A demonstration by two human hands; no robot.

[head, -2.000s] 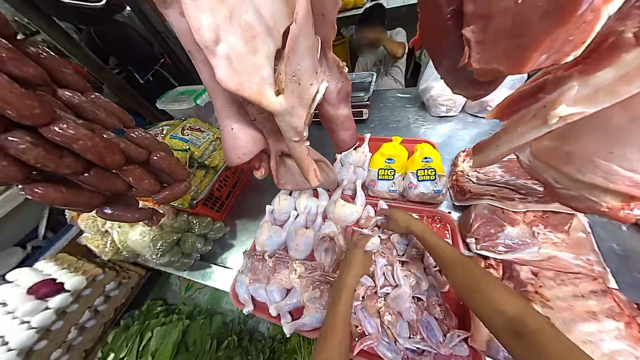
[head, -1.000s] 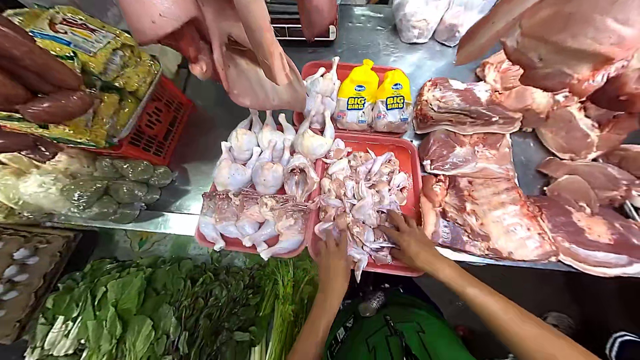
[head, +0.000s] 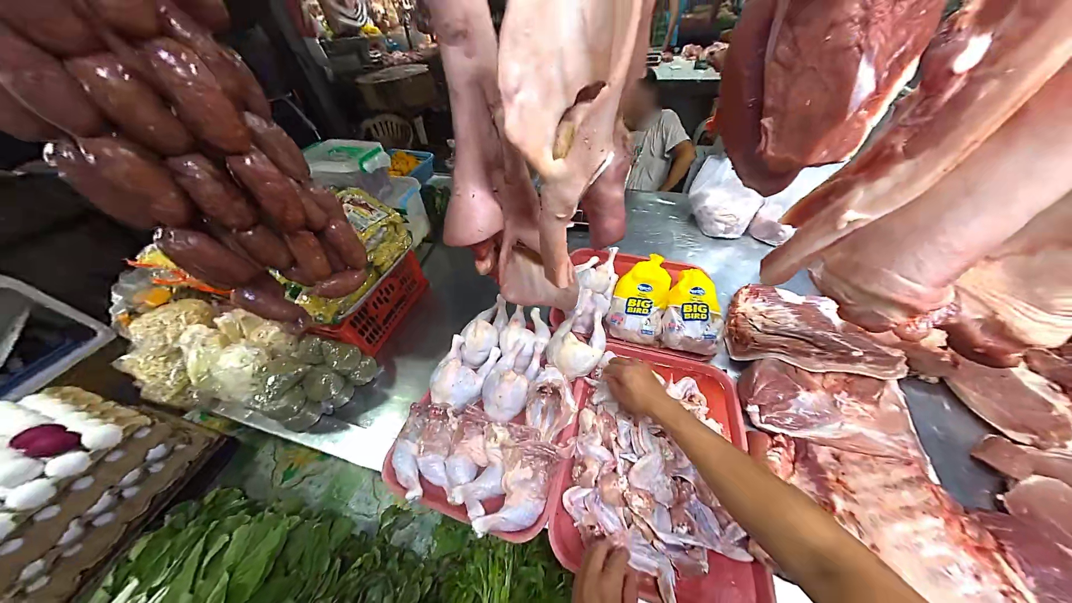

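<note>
My right hand point(head: 634, 387) reaches in from the lower right and rests on raw chicken pieces at the top left corner of a red plastic tray point(head: 733, 419); its fingertips are partly hidden. My left hand point(head: 603, 573) is at the tray's bottom edge, its fingers beside the chicken pieces point(head: 645, 481) and its palm out of frame. Whether either hand grips a piece, I cannot tell. Touching this tray on the left, another red tray point(head: 536, 529) holds whole chickens point(head: 505, 392) and chicken leg pieces point(head: 469, 461). Two yellow-topped bagged chickens point(head: 643, 293) lie in a tray behind.
Pork cuts point(head: 578, 126) and a string of sausages point(head: 201, 159) hang above the metal counter point(head: 427, 335). Slabs of pork point(head: 837, 410) lie at right. Bagged vegetables point(head: 243, 360), a red crate point(head: 377, 306), eggs point(head: 50, 469) and leafy greens point(head: 251, 553) are at left. A person point(head: 659, 146) sits beyond.
My right hand has moved from the lower middle of the chicken-piece tray to its top left corner. My left hand is lower, at the tray's near edge. The view has tilted up.
</note>
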